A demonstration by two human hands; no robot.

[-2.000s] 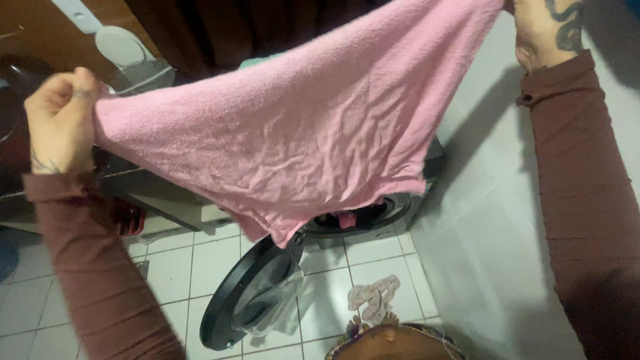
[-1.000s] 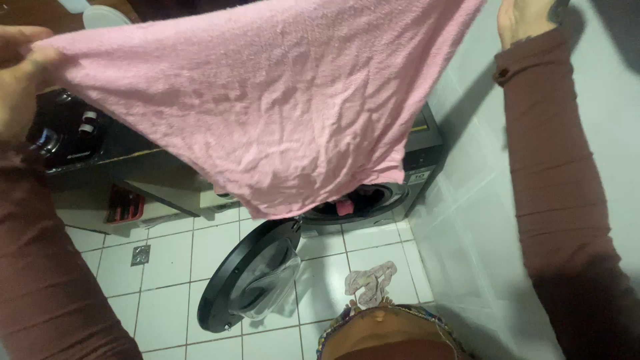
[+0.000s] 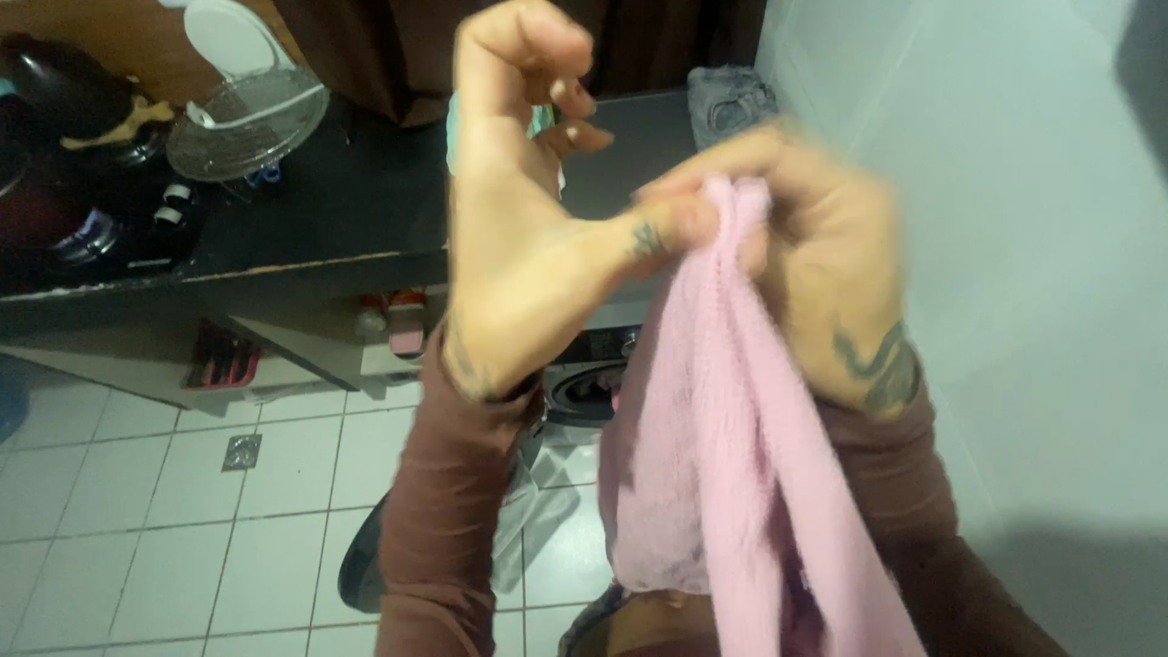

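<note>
A pink towel [image 3: 712, 411] hangs down in folds, its gathered top pinched between the thumb and fingers of my right hand [image 3: 830, 246]. Beside it on the left is my left hand [image 3: 538, 210], fingers spread and curled upward. The left thumb reaches across to the gathered edge and touches or nearly touches it; blur hides the exact contact. Below and behind the hands is a front-loading washing machine [image 3: 589, 370] with pink fabric in its drum, partly hidden by the towel. Its round door [image 3: 365, 561] stands open, partly behind my left sleeve.
At the left, a black countertop [image 3: 319, 237] carries a cooktop and a glass lid [image 3: 246, 123]. Folded grey-blue fabric [image 3: 727, 100] lies on the surface behind my right hand. A pale wall [image 3: 1022, 274] runs along the right. White floor tiles with a drain [image 3: 242, 452] are below.
Both hands have come together from wide apart. The towel, earlier stretched out between them, now hangs gathered from my right hand. My left hand's fingers have opened away from the towel.
</note>
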